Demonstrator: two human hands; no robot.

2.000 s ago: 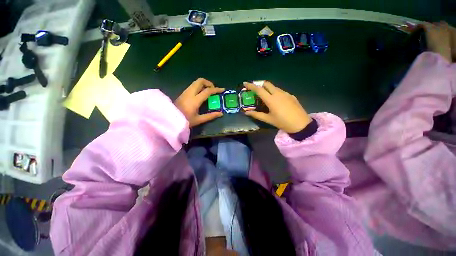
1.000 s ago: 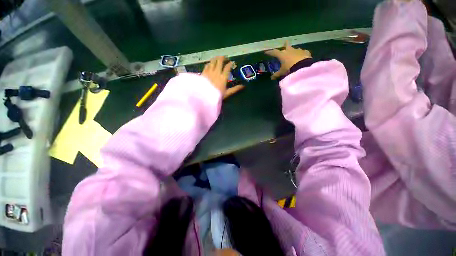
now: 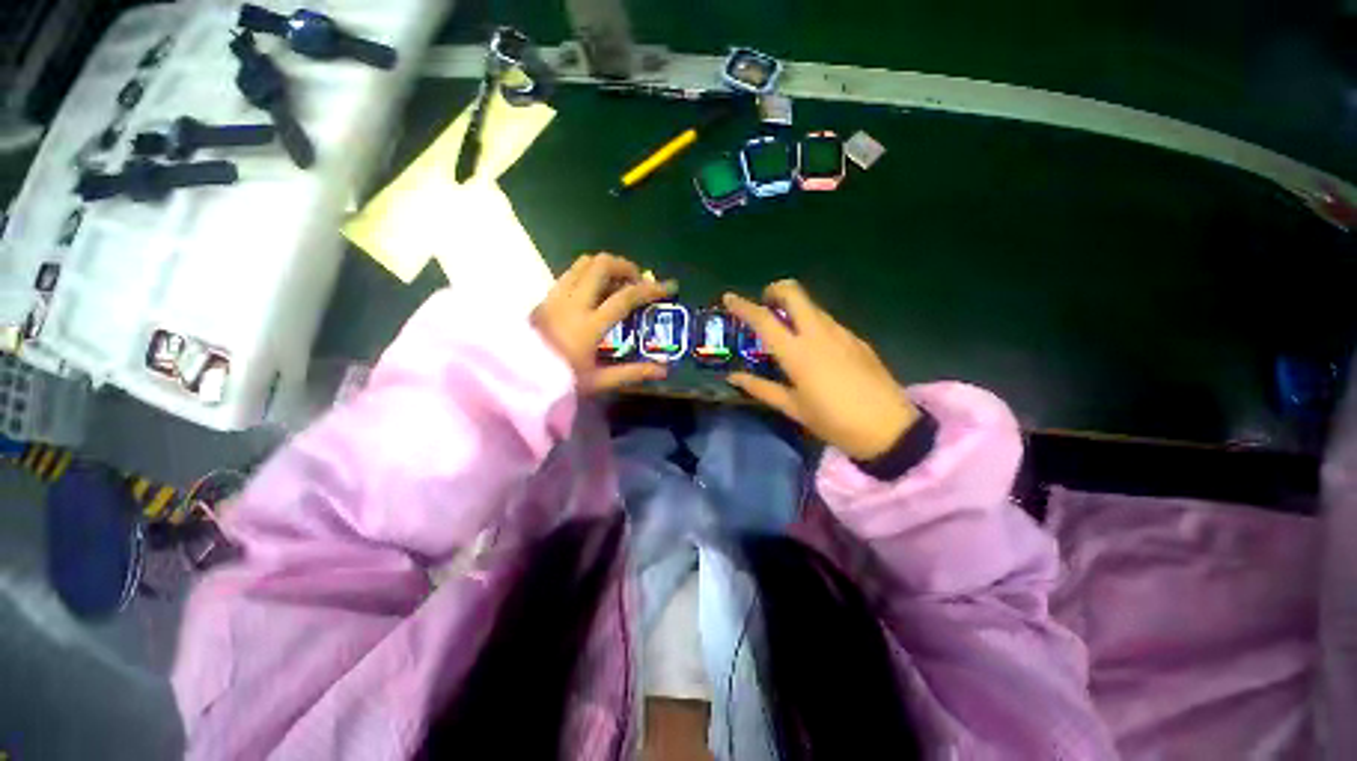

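A row of several small watch heads (image 3: 665, 332) with lit screens lies on the dark green mat near the bench's front edge. One near the left has a white rim. My left hand (image 3: 598, 323) grips the left end of the row, partly covering the end watch. My right hand (image 3: 816, 364) grips the right end and partly covers the watch there. Three more watch heads (image 3: 770, 167) with dark green screens, rimmed dark, pale blue and pink, stand side by side farther back.
A yellow pen (image 3: 656, 159), yellow paper (image 3: 432, 205) and a black-strapped item (image 3: 476, 131) lie left. A white tray (image 3: 112, 298) holds strapped watches (image 3: 320, 39). A pale-rimmed watch (image 3: 752, 69) is on the rail, small labels (image 3: 865, 149) nearby. Another person's pink sleeve is right.
The row of several watches has come from the back of the bench to the front edge between my hands. The three green-screen watches now stand at the back. The view has shifted.
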